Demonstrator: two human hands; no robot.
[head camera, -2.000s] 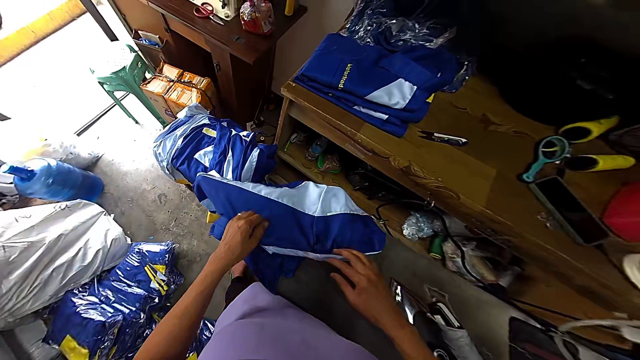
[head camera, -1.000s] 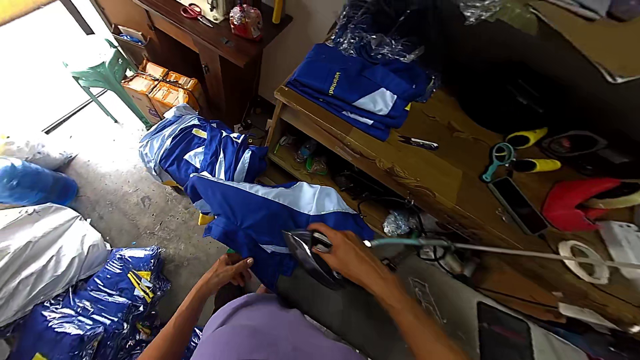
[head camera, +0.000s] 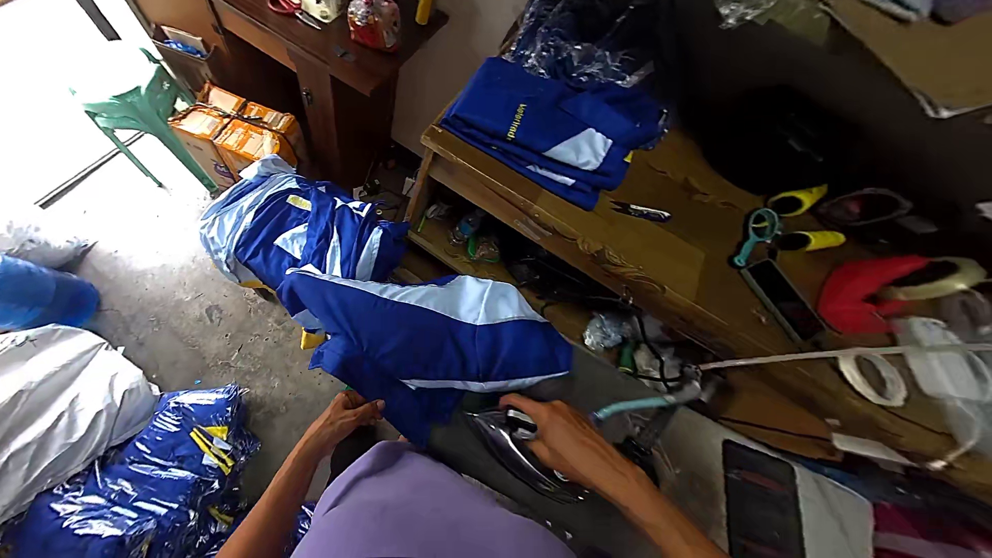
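Note:
A blue garment with light-blue panels (head camera: 434, 325) lies spread in front of me over a dark surface. My right hand (head camera: 554, 434) is closed on the handle of a steam iron (head camera: 519, 457), just below the garment's near edge; a light-blue hose (head camera: 632, 407) runs from the iron to the right. At the garment's lower left corner is my left hand (head camera: 349, 418), fingers curled close to the cloth; whether it pinches the fabric is hidden. Beyond the garment, a heap of similar blue garments (head camera: 302, 225) sits at the left. Folded blue garments (head camera: 542, 132) are stacked on the wooden table.
The wooden table (head camera: 659, 256) holds thread snips (head camera: 642, 211), a phone (head camera: 784, 298), teal-handled scissors (head camera: 756, 232) and a tape roll (head camera: 872, 377). Plastic-wrapped blue garments (head camera: 147, 473) and a white sack (head camera: 62, 411) lie at left. Farther back are a green plastic stool (head camera: 143, 105) and tied orange boxes (head camera: 236, 132).
Two seconds ago both hands lay on the garment. My right hand has since taken hold of the iron, and my left hand has moved to the garment's lower left corner.

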